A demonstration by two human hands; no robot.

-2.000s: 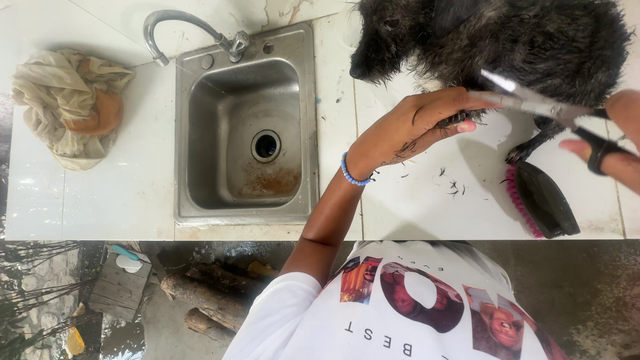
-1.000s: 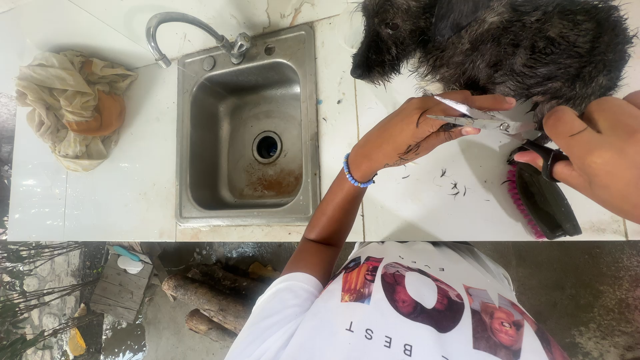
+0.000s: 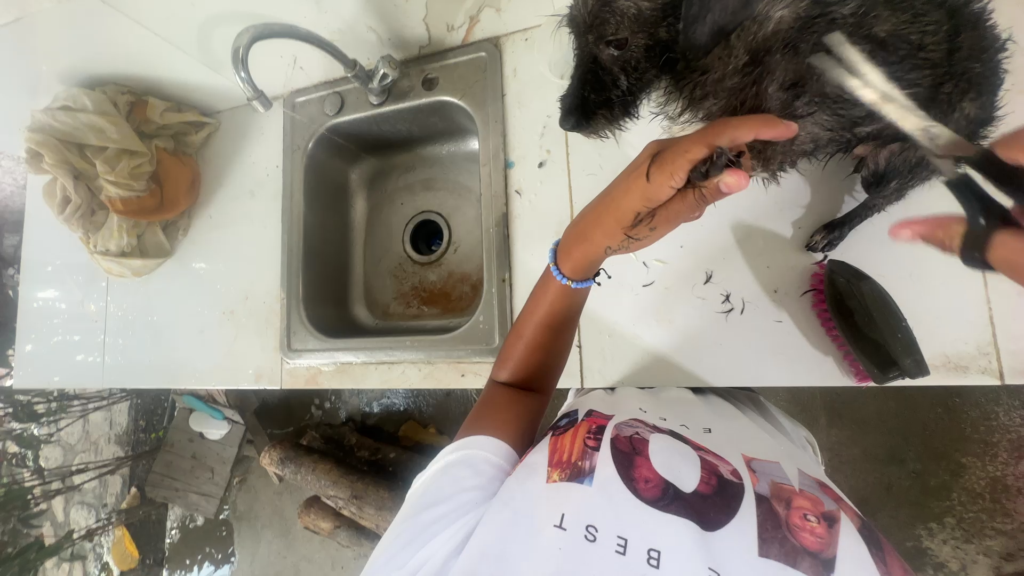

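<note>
A dark, wet-haired dog point(image 3: 768, 72) is on the white tiled counter at the upper right, its muzzle pointing left. My left hand point(image 3: 672, 176), with a blue bead bracelet point(image 3: 565, 270) at the wrist, holds one of its paws point(image 3: 718, 166) between thumb and fingers. At the right edge my right hand point(image 3: 988, 232) is partly out of view, with fingers through the black handles of the scissors point(image 3: 920, 120). The blurred blades are apart over the dog's body. Below the dog's other paw lies a black brush with pink bristles point(image 3: 872, 320). Clipped hair point(image 3: 726, 300) lies on the tiles.
Left of my forearm is a steel sink point(image 3: 384, 168) with a chrome faucet point(image 3: 300, 36). A crumpled beige cloth point(image 3: 88, 168) with an orange-brown object point(image 3: 164, 188) lies at the far left. Logs point(image 3: 328, 480) and a wooden board point(image 3: 196, 456) are on the ground below the counter.
One second ago the scissors were beside my left hand, blades pointing left. They have moved up and to the right with my right hand. My left hand stays at about the same place.
</note>
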